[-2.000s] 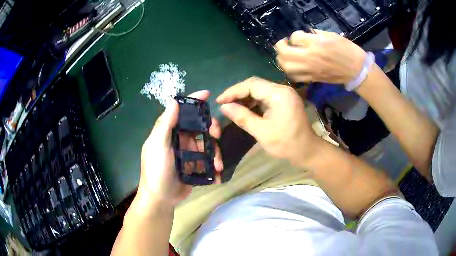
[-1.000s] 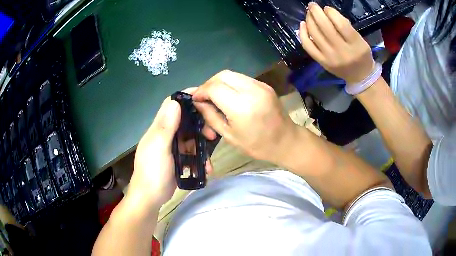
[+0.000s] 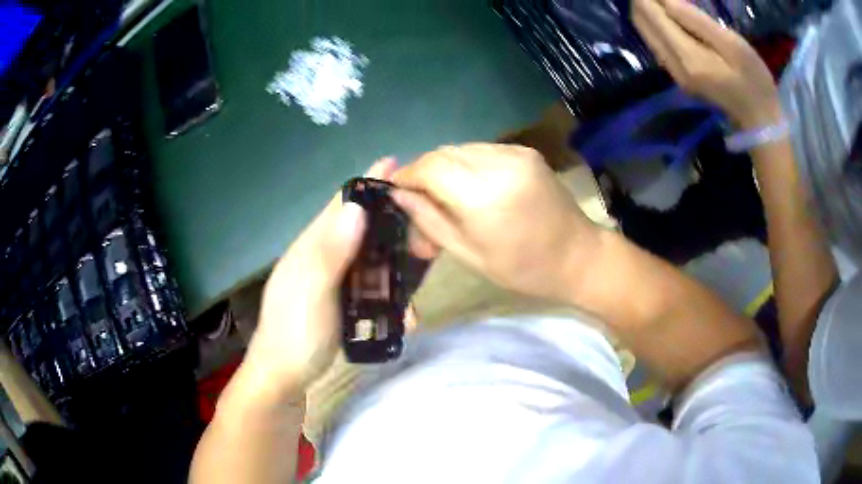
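Note:
My left hand [image 3: 307,284] holds a black phone housing [image 3: 375,284] upright and tilted, its thumb along the left edge. The housing has rectangular openings. My right hand [image 3: 501,213] is at the top end of the housing, thumb and fingertips pressed together on its upper right corner. Whether a small part is between those fingertips cannot be seen. A loose pile of small whitish clear parts [image 3: 321,79] lies on the green bench top [image 3: 255,180] beyond my hands.
A black smartphone [image 3: 185,76] lies left of the pile. A black parts tray with housings [image 3: 85,255] is at the left. Another black tray [image 3: 591,47] is at the upper right, beside a neighbour's hand [image 3: 714,66]. A blue stool [image 3: 643,132] is below. Another person's forearm shows at lower left.
My right hand has moved from beside the housing onto its top end. The housing has turned more edge-on. The neighbour's hand has moved off to the upper right. The view has shifted.

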